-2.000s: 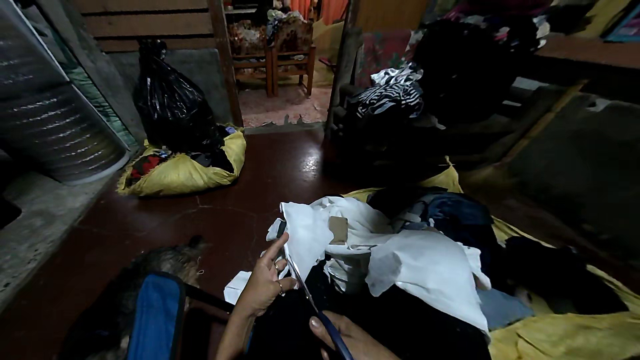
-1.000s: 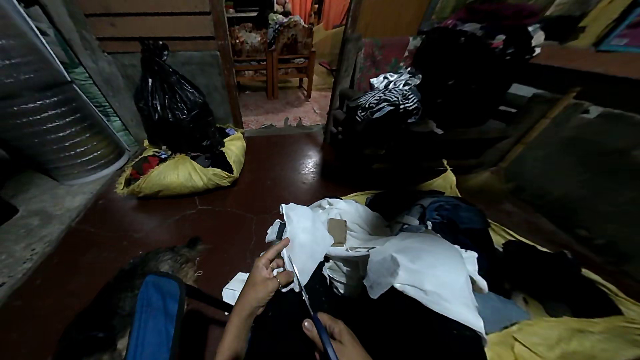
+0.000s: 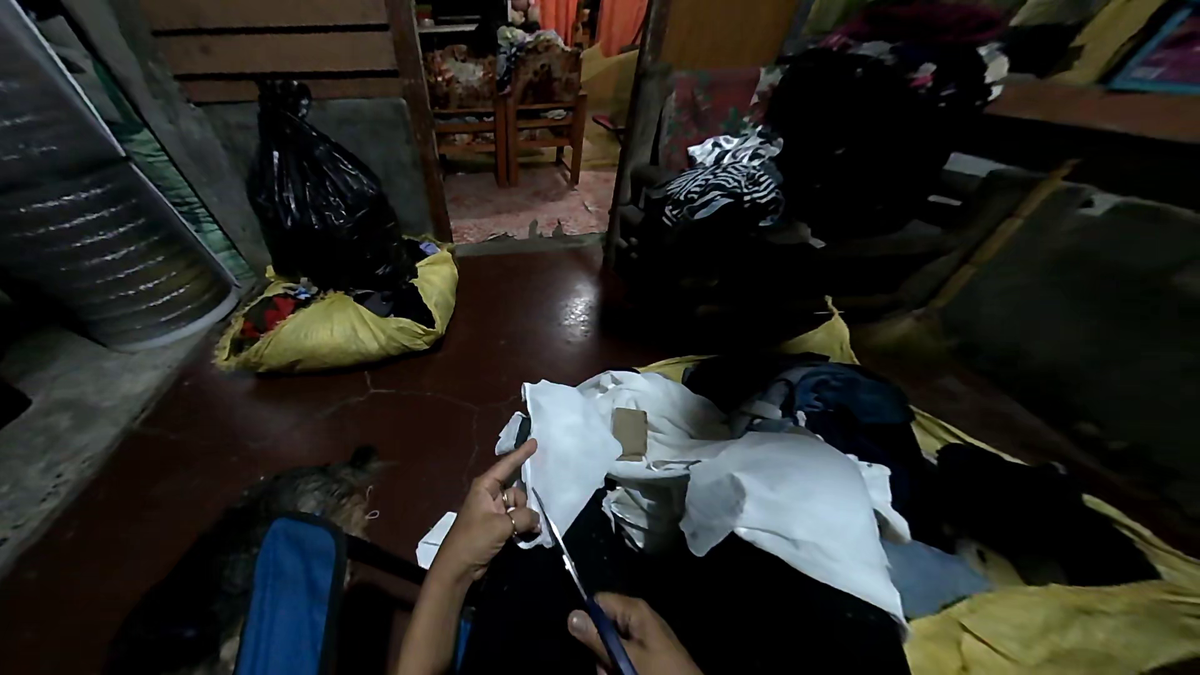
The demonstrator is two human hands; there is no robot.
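Observation:
My left hand (image 3: pixel 495 516) holds the near left edge of a white cloth (image 3: pixel 570 450), its index finger stretched along the edge and rings on its fingers. In my right hand (image 3: pixel 637 637) is a pair of scissors (image 3: pixel 583 583) with dark blue handles; the blades point up and left and meet the cloth's lower edge beside my left fingers. A small brown square piece (image 3: pixel 630 433) lies against the white fabric. More white cloth (image 3: pixel 797 511) spreads to the right, over dark material. How far the blades are apart is hard to tell.
A yellow sack (image 3: pixel 1059 614) with dark clothes lies at the right. Another yellow sack (image 3: pixel 347 337) holds clothes and a black plastic bag (image 3: pixel 323 192). A furry animal (image 3: pixel 319 497) lies by a blue padded armrest (image 3: pixel 289 595). Wooden chairs (image 3: pixel 544 108) stand beyond the doorway.
The scissors and my right hand have shifted slightly since the first frame. My left hand stays at the cloth's edge.

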